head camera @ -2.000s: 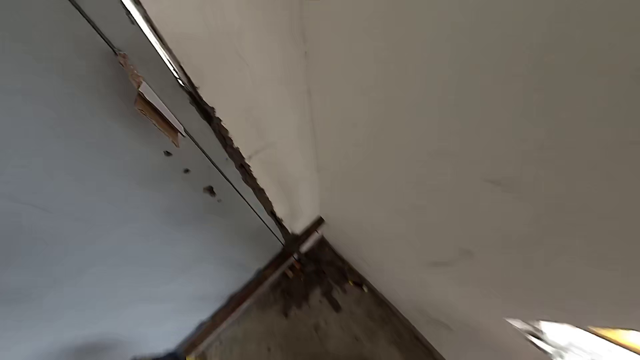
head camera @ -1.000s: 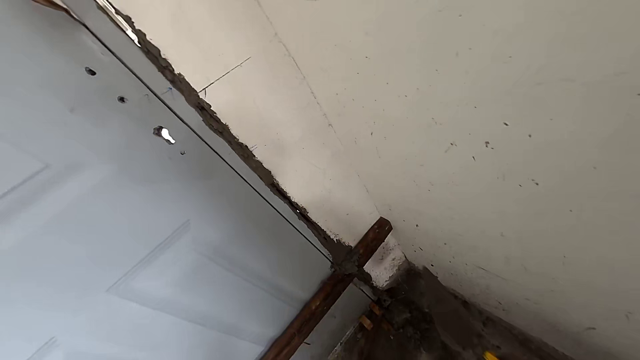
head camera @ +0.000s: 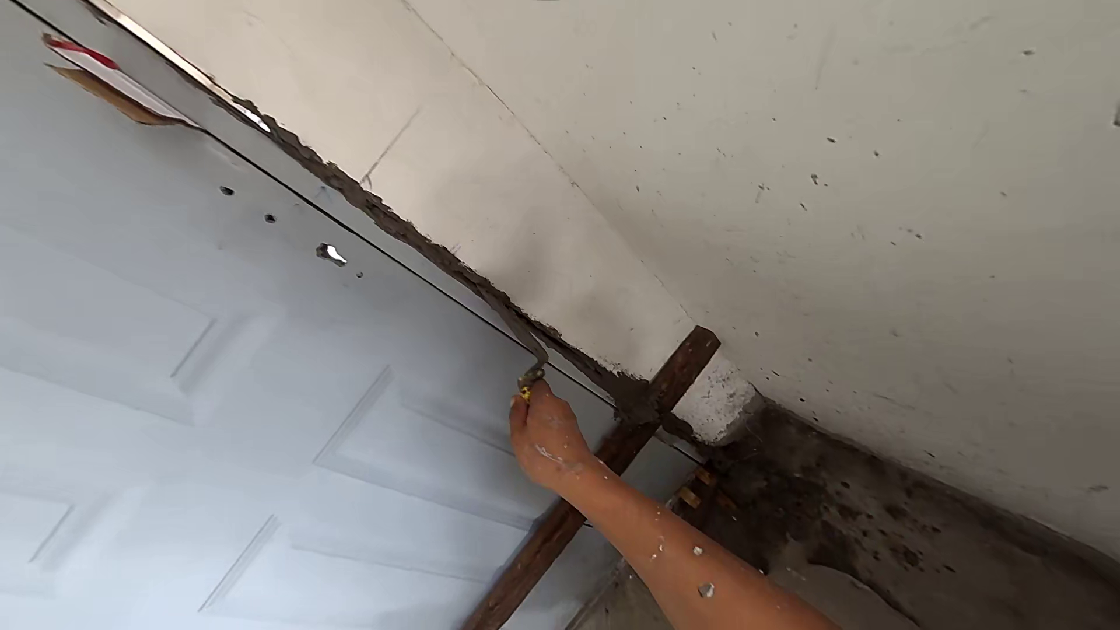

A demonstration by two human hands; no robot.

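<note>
My right hand (head camera: 551, 437), marked with white specks, is closed around the handle of a small trowel (head camera: 526, 331); a bit of yellow shows at the grip. The thin blade lies along a rough strip of wet mortar (head camera: 394, 223) that fills the gap between the metal frame of a light grey panelled door (head camera: 394, 490) and the cream wall (head camera: 560, 262). My forearm passes over a brown wooden bar (head camera: 542, 547) that crosses the door's lower part. My left hand is out of view.
Mortar is lumped where the bar (head camera: 687, 367) meets the wall edge. Small wood pieces (head camera: 689, 497) lie by the door's foot on the dark, stained floor (head camera: 840, 525). Torn cardboard (head camera: 122, 96) sticks out at the door's edge, near several holes (head camera: 331, 255).
My right hand and the trowel have come into view at the mortar strip; neither shows in the earlier frames. The view has shifted.
</note>
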